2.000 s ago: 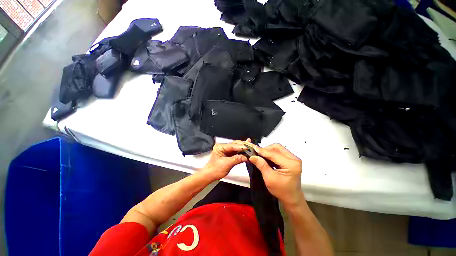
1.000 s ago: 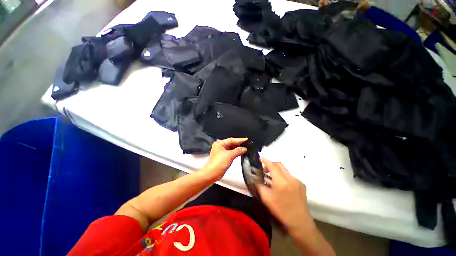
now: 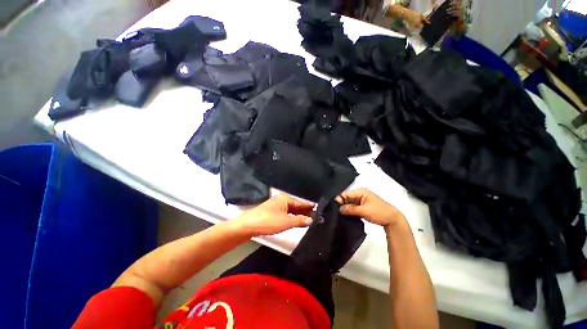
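A black fabric pouch [image 3: 331, 234] hangs between my hands at the table's near edge, spread open below my fingers. My left hand [image 3: 283, 215] pinches its upper left edge. My right hand [image 3: 367, 207] pinches its upper right edge. A small pale mark shows on it near my left fingertips. A pile of flatter black pouches [image 3: 293, 168] lies just beyond my hands; the nearest has a small pale logo. A large rumpled heap of black pouches [image 3: 489, 160] lies on the right, with strips hanging over the table edge.
Padded blue-grey and black pieces [image 3: 138, 87] lie at the table's far left. The white-covered table [image 3: 129, 154] has small dark bits on it. A blue bin [image 3: 83, 238] stands on the floor at left. Another person's hands [image 3: 410, 17] hold a dark piece at the far side.
The pouch was a narrow strip between my hands and is now spread wider. My right hand has moved up to its top edge. The view has shifted, showing another person's hands beyond the table.
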